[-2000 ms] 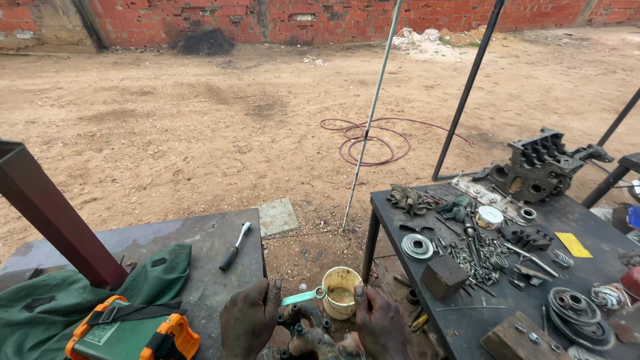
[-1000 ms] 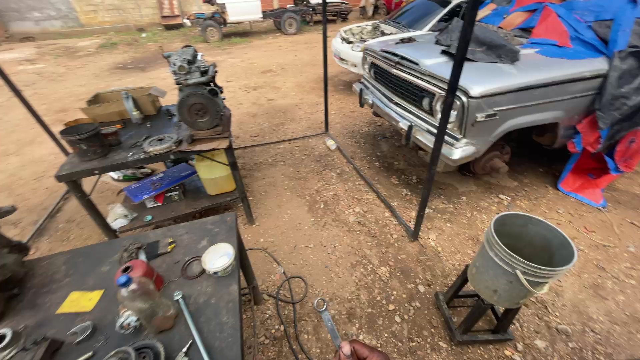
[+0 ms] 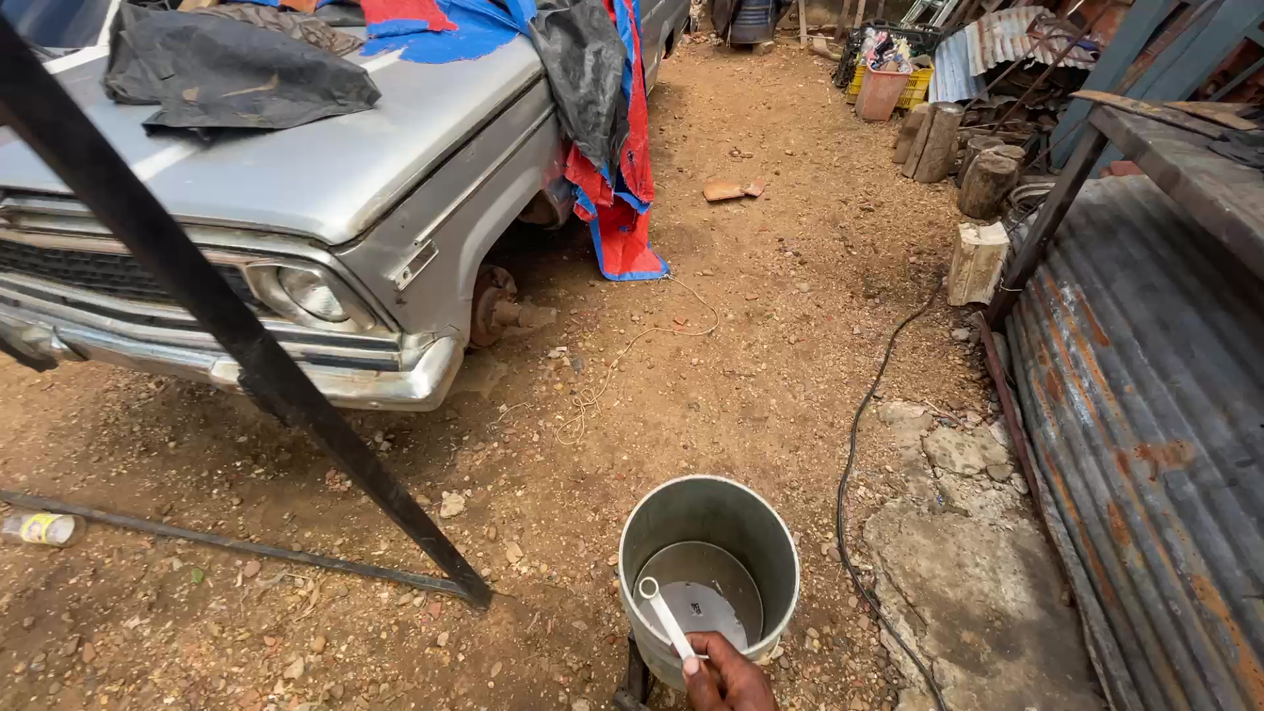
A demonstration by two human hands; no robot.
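Observation:
My right hand [image 3: 729,675] enters at the bottom of the head view, just right of centre. Its thumb and fingers pinch the lower part of a ring-ended metal wrench [image 3: 669,617], whose ring points up and to the left. The wrench shows over the open mouth of a grey plastic bucket [image 3: 707,486]. A shallow layer of liquid lies at the bottom of this bucket, with a bright reflection on it. Part of a dark stand [image 3: 635,681] shows under the bucket. My left hand is out of view.
A silver vehicle [image 3: 395,188] without its visible front wheel stands at the left, behind a slanted black metal post [image 3: 247,346]. A dark cable [image 3: 844,474] runs along the ground. Corrugated metal sheets [image 3: 1136,434] and a metal table [image 3: 1175,168] line the right side. Wood stumps [image 3: 987,183] stand farther back.
The view has swung far right, from the tables with engine parts to the bucket and vehicle. Both hands showed two seconds ago; now only my right hand shows, holding the wrench.

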